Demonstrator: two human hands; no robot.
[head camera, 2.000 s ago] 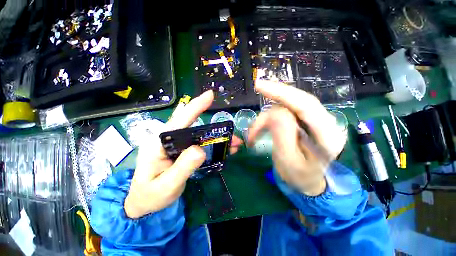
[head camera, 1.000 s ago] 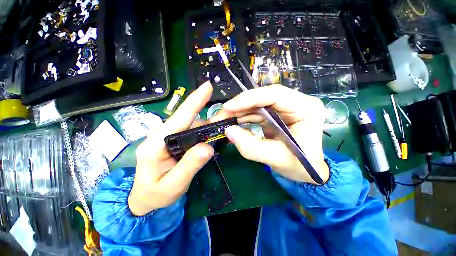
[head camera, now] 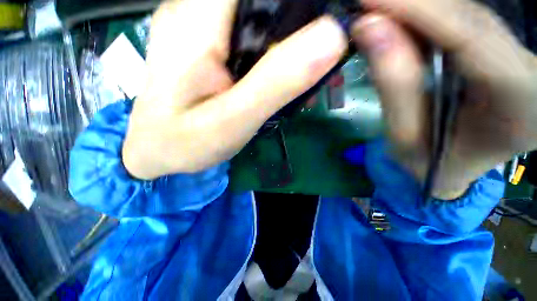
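Note:
My left hand (head camera: 206,111) holds the black phone body (head camera: 265,35) close to the camera at the top of the picture, with the thumb across it. The phone's upper part is cut off by the edge. My right hand (head camera: 447,88) is blurred at the phone's right end, thumb and fingertips near it. The dark tweezers (head camera: 438,117) lie in my right hand, pointing down along the palm. Whether the fingertips touch the phone is hard to tell. A thin dark rectangular piece (head camera: 274,153) lies on the mat below the phone.
Clear plastic trays (head camera: 35,94) are stacked at the left, with a white square (head camera: 122,62) beside them. The green mat's (head camera: 330,164) front edge is below my hands. A yellow-ended tool (head camera: 518,174) lies at the far right.
The view has tilted down and come closer, so the parts trays have left the picture. The phone and both hands look larger and higher. The tweezers came into my right hand after the earliest frame.

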